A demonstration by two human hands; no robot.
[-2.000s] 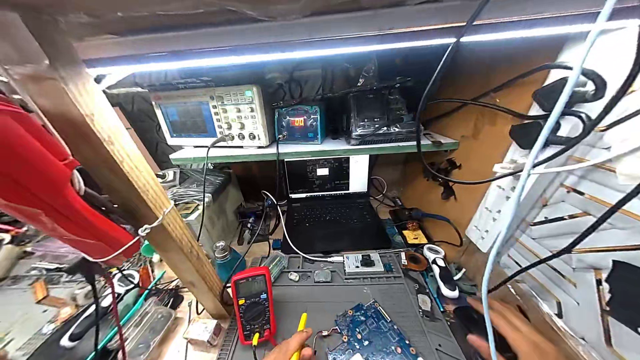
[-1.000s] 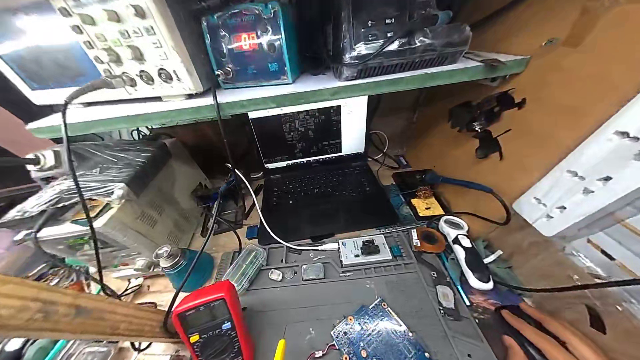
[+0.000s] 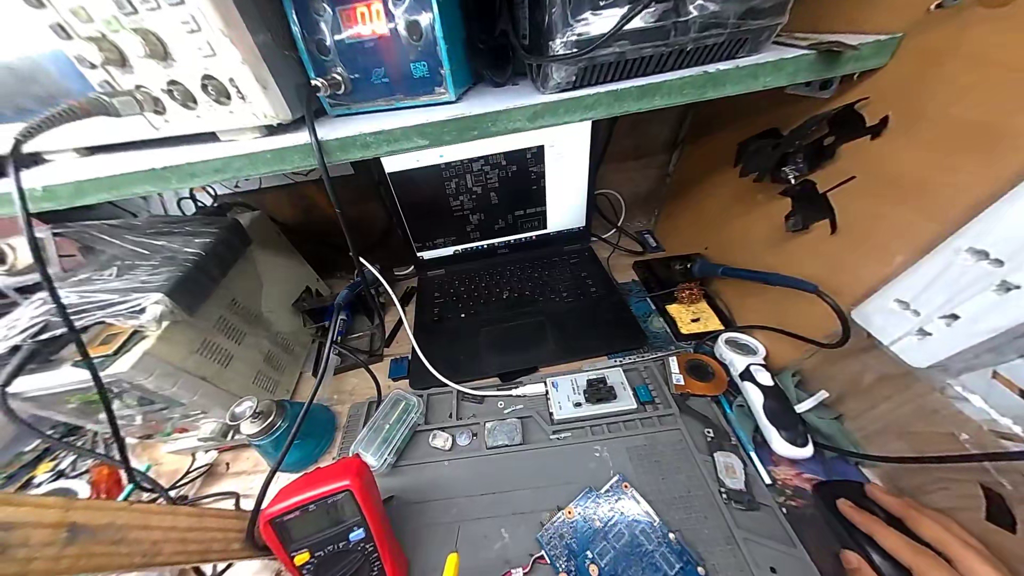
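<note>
At the lower right, my right hand (image 3: 920,532) rests over a black computer mouse (image 3: 852,512). My left hand is out of view; only the yellow probe (image 3: 452,562) with its thin metal tip shows at the bottom edge. Right of the probe, a blue circuit board (image 3: 612,532) lies on the grey silicone work mat (image 3: 480,496). The red digital multimeter (image 3: 334,520) is at the lower left, its display seemingly blank. An open laptop (image 3: 512,296) behind the mat shows a board layout on its screen.
A white chip programmer (image 3: 592,394) with a cable sits at the mat's back. Rightward are a handheld magnifier (image 3: 764,396) and a soldering iron (image 3: 752,276) in its stand. A teal bottle (image 3: 296,436) stands left. Cables hang before the green-edged shelf (image 3: 496,120).
My left hand has dropped out of view. My right hand is on the mouse now. The laptop screen shows a closer board layout than before. The view has moved nearer the bench.
</note>
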